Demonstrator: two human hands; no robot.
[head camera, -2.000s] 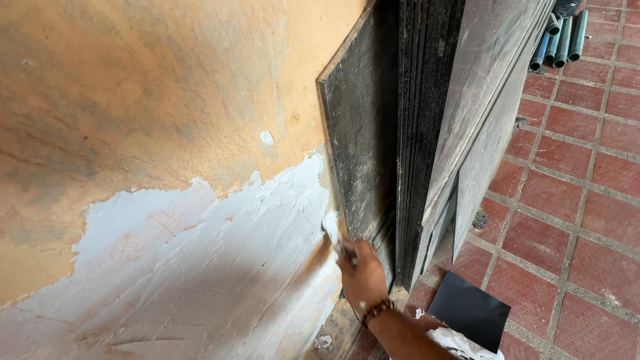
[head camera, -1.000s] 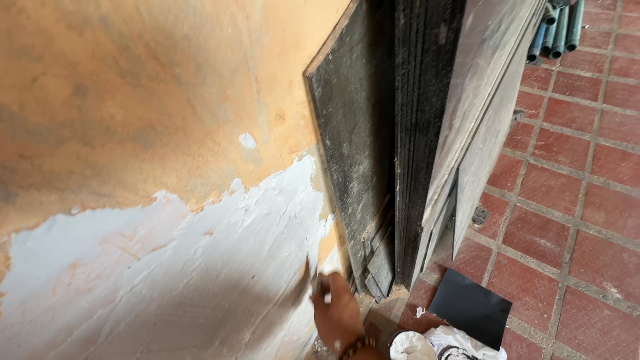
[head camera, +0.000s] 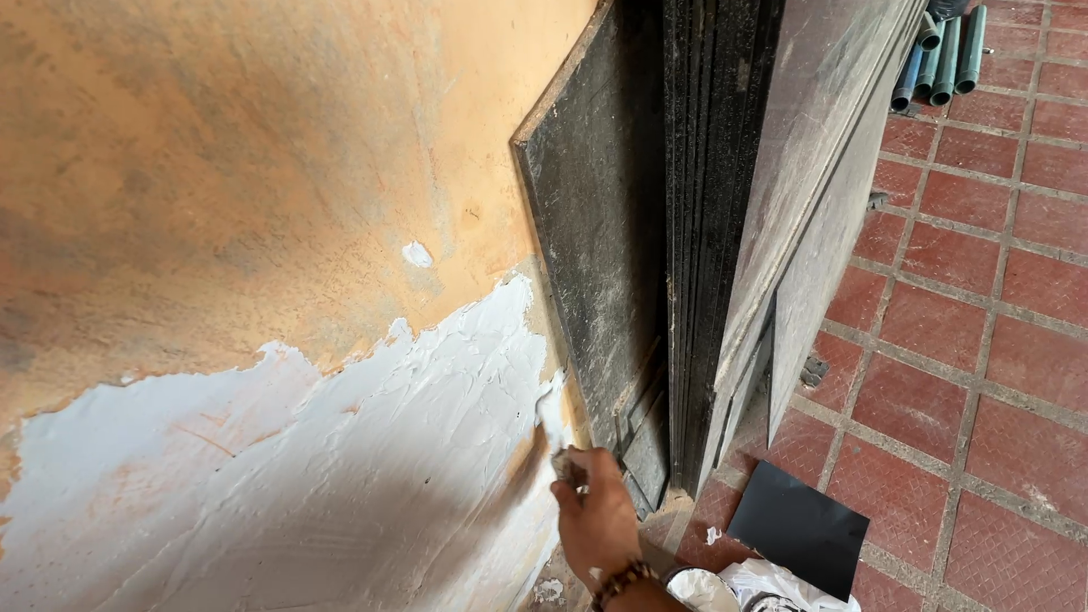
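Note:
White filler paste (head camera: 442, 408) is spread with ridges and a ragged upper edge over the lower part of an orange-painted wall (head camera: 255, 170). My right hand (head camera: 595, 510), a beaded bracelet on its wrist, grips a small putty knife (head camera: 564, 464) by its handle. Its blade seems to lie against the wall at the right edge of the paste, beside a dark stone-like slab (head camera: 595, 212); the blade is hard to make out. A small dab of paste (head camera: 416, 254) sits higher on the wall. My left hand is out of view.
Several dark slabs (head camera: 714, 212) and grey panels (head camera: 816, 170) lean upright right of my hand. Below them, on red floor tiles (head camera: 918, 408), lie a black sheet (head camera: 799, 527), an open tub of white paste (head camera: 704, 590) and white plastic (head camera: 778, 582). Pipes (head camera: 943, 68) lie at the upper right.
My right hand, lower and with the knife's blade hard to see a second ago, is now a little higher along the wall beside the slab. The view has shifted slightly.

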